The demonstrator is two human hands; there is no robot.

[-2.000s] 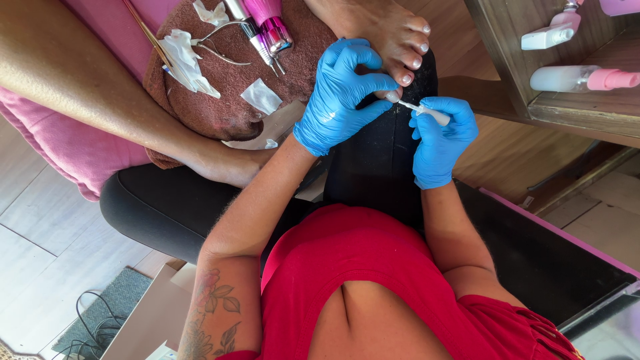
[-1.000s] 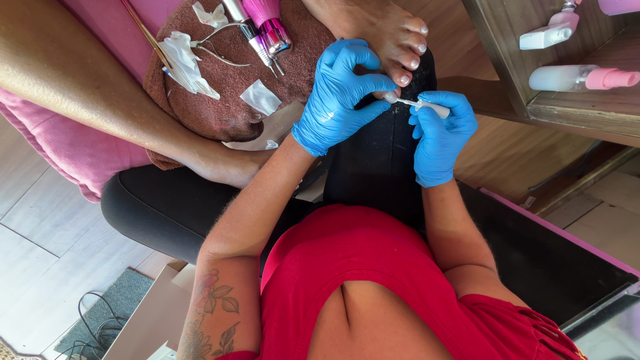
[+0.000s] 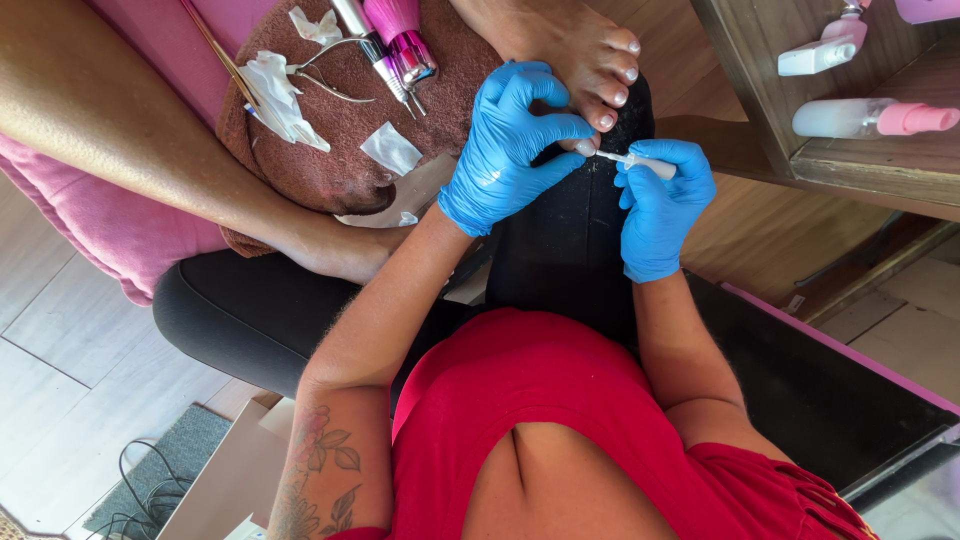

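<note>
In a blue glove, my left hand (image 3: pixel 517 146) grips the big toe (image 3: pixel 584 145) of another person's foot (image 3: pixel 574 52) between thumb and fingers. My right hand (image 3: pixel 664 206), gloved alike, holds a nail polish brush (image 3: pixel 651 164) by its white cap. The brush tip is at the edge of the big toenail; whether it touches cannot be told. The other toenails look glossy and pale. Left of the foot, a brown towel (image 3: pixel 330 161) bears metal nippers (image 3: pixel 319 71), a nail drill handpiece (image 3: pixel 379 64), a pink brush (image 3: pixel 401 34) and crumpled white wipes (image 3: pixel 274 94).
The person's other leg (image 3: pixel 150 135) crosses the left side over a pink cushion (image 3: pixel 97 210). A wooden shelf (image 3: pixel 862 166) at the upper right holds a spray bottle (image 3: pixel 847 118) with a pink top and a white bottle (image 3: pixel 817 56). Black cables (image 3: pixel 150 499) lie at the lower left.
My right hand and the brush have shifted slightly around the big toenail, and the cap's tilt has changed. My left hand keeps its grip on the toe.
</note>
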